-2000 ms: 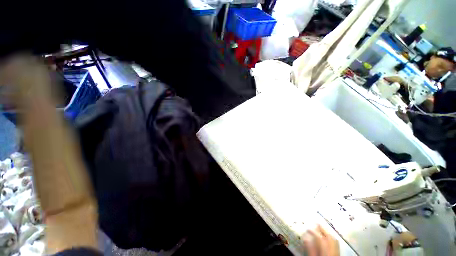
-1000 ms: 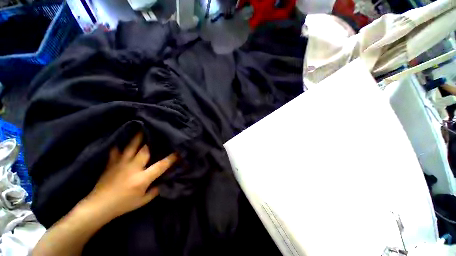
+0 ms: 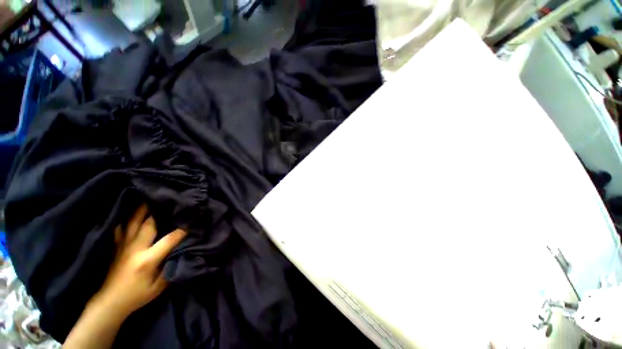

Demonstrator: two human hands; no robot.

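Observation:
A large bunched black garment piece [image 3: 225,112] lies at the left and centre, beside the white table [image 3: 423,184], with small gathers along a seam. My left hand [image 3: 140,262] is on it at the lower left. Its fingertips are tucked into a fold and its thumb is spread to the right, with cloth between thumb and fingers. A small pale-marked label [image 3: 288,147] shows on the cloth near the table edge. My right hand is not in view.
Shiny metal machine parts [image 3: 560,305] and a white rounded part [image 3: 603,315] are at the lower right. Off-white cloth [image 3: 436,24] hangs behind the table. A blue crate [image 3: 28,102] stands at the upper left, and pale cloth pieces [image 3: 24,307] lie at the lower left.
The view has swung from the machine towards the black cloth. My left hand has gone from a blur at the left to the cloth; my right hand has left the view.

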